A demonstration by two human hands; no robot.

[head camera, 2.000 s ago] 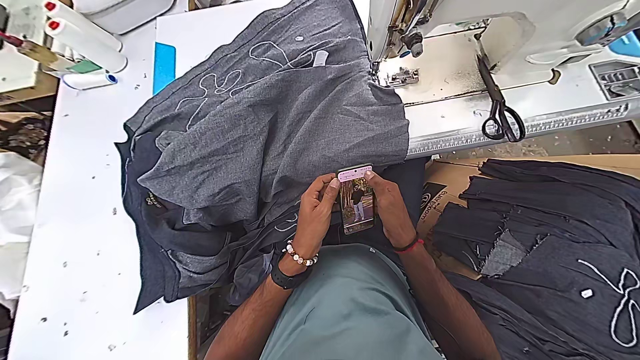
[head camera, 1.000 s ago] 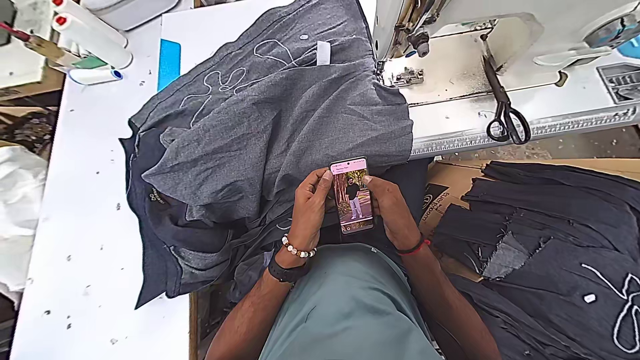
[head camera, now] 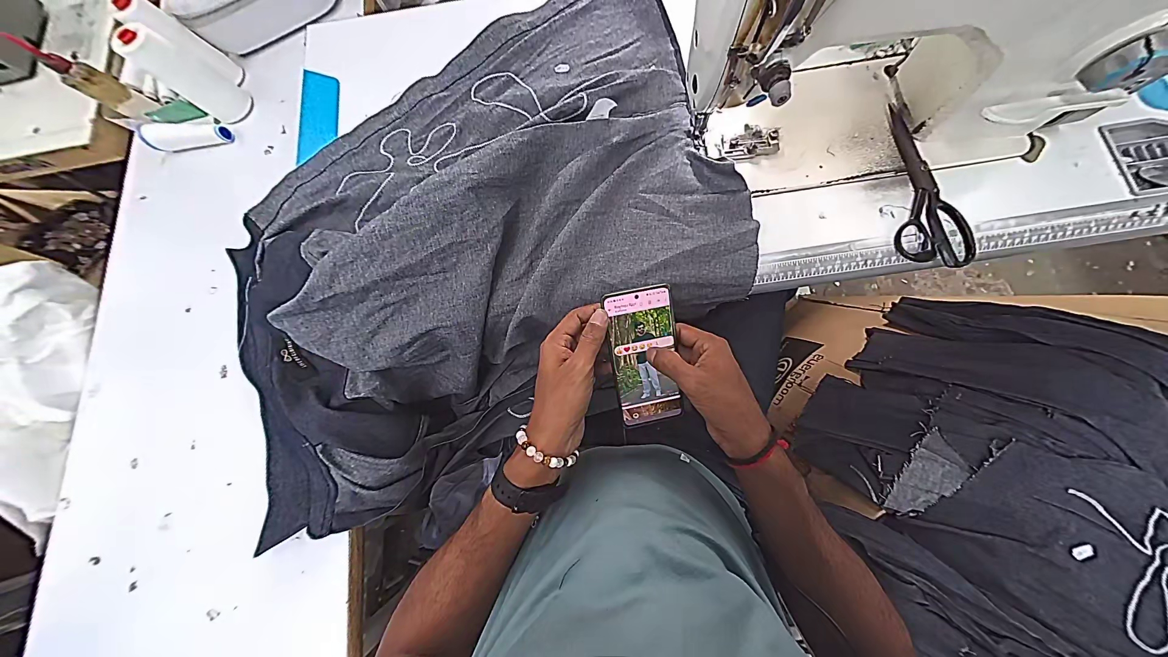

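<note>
A smartphone [head camera: 644, 370] with a photo of a standing person on its lit screen is held upright over my lap. My left hand [head camera: 568, 370] grips its left edge, the thumb near the top corner. My right hand [head camera: 716, 383] is at the right edge, its thumb on the screen. Just beyond the phone lies a grey denim garment [head camera: 547, 210] with white cord loops, spread over the white table and reaching the sewing machine's presser foot [head camera: 753, 141]. A beaded bracelet and a black wristband are on my left wrist.
Black-handled scissors [head camera: 933, 228] lie on the bed of the sewing machine [head camera: 849, 100]. Dark denim pieces [head camera: 1031, 392] rest on cardboard [head camera: 821, 328] at the right. White thread cones [head camera: 182, 64] and a blue strip [head camera: 318, 116] are on the white table [head camera: 164, 365].
My right thumb has moved from the phone's upper right edge onto the screen, where a row of small icons now shows over the photo. My left hand still holds the phone.
</note>
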